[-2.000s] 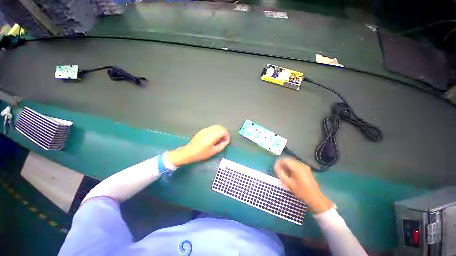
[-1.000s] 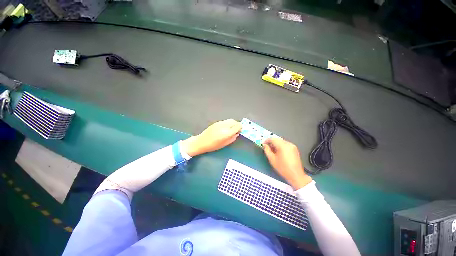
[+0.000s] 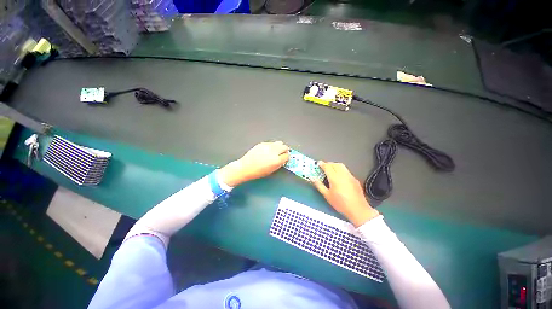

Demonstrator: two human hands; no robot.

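Observation:
A narrow green-and-white circuit board (image 3: 304, 165) lies with its flat side up at the near side of the conveyor belt. My left hand (image 3: 264, 162) has its fingers at the board's left end. My right hand (image 3: 340, 186) grips the board's right end between thumb and fingers. A black cable bundle (image 3: 381, 172) lies right of my right hand; its join to the board is hidden by the hand. The white pad sheet (image 3: 327, 238) with a grid of dark squares lies on the green ledge, partly under my right forearm. No small pad is visible in my fingers.
A yellow component-side board (image 3: 328, 95) with a black cable lies farther back on the belt (image 3: 236, 114). A small board (image 3: 92, 95) with a cable lies far left. Striped pad sheets (image 3: 75, 160) are at the left ledge. A grey machine (image 3: 526, 274) stands at right.
My hands have come together from apart; my right hand moved from above the pad sheet to the board's right end. My left hand moved to its left end.

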